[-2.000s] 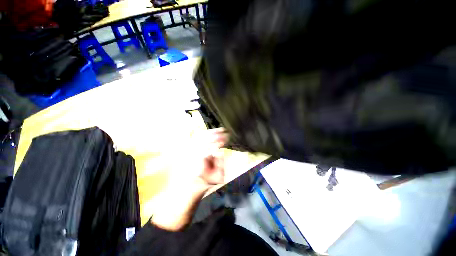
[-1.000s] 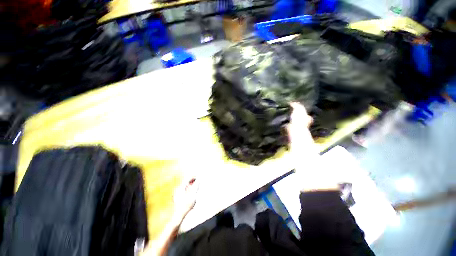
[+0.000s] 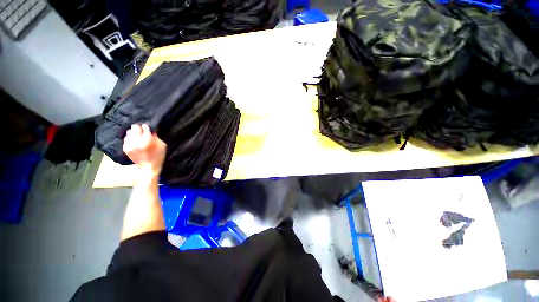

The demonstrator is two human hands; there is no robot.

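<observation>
A stack of unturned bags (image 3: pixel 195 112), black and flat, lies on the left part of the table. My left hand (image 3: pixel 143 145) grips the fabric at the near left edge of the top bag, with its fingers curled. My right hand (image 3: pixel 385 299) shows only as a small bit of fingers at the bottom edge, by the white board; its state cannot be told. Camouflage backpacks (image 3: pixel 402 65) stand piled on the right part of the table.
The pale wooden table (image 3: pixel 275 112) runs across the view. A white board (image 3: pixel 425 236) on blue legs, with dark smudges, is at lower right. Blue stools (image 3: pixel 198 209) are under the table. A grey cabinet (image 3: pixel 53 71) is at left. Black bags (image 3: pixel 207 17) lie beyond the table.
My view has swung left. The camouflage bag that filled the upper right earlier now rests in the pile. My left hand has moved onto the black stack and taken hold; my right hand has left the pile.
</observation>
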